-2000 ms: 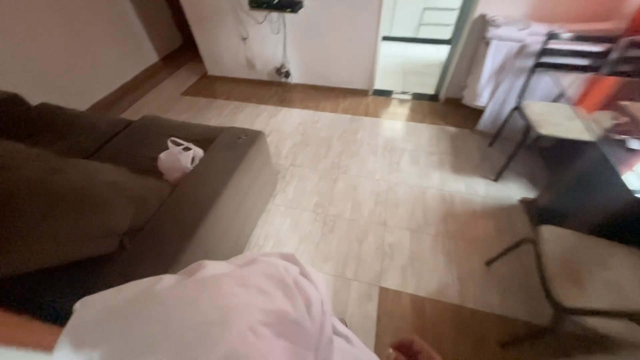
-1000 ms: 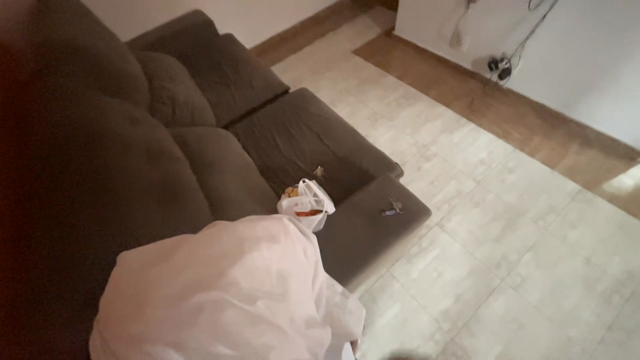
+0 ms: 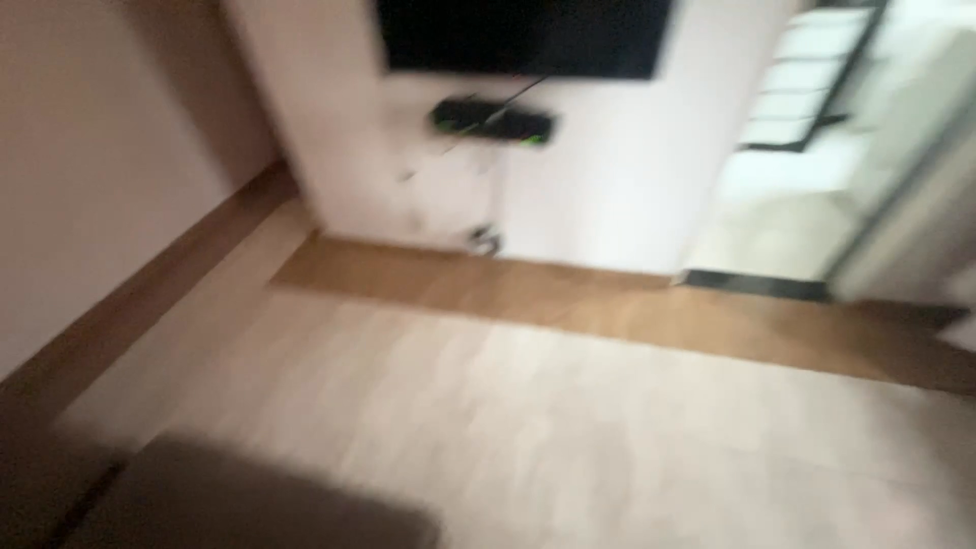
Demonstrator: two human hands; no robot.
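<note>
Neither my left hand nor my right hand shows in the head view, which is blurred. At the lower left lies the corner of a dark sofa (image 3: 252, 499). Beyond the pale tiled floor (image 3: 549, 412), a black television (image 3: 526, 34) hangs on the white wall. Below it is a dark box with small green lights (image 3: 492, 120), and cables run down to a dark bundle (image 3: 485, 240) at the foot of the wall. The pale cloth and the small white container are out of view.
A doorway with a dark threshold (image 3: 755, 284) opens at the right, with a dark metal frame (image 3: 816, 91) beyond it. A brown floor strip (image 3: 488, 286) runs along the wall. Another wall (image 3: 114, 175) rises at the left.
The view has swung up and to the right from the sofa to the television wall. The pale cloth and the white container on the sofa have left the view.
</note>
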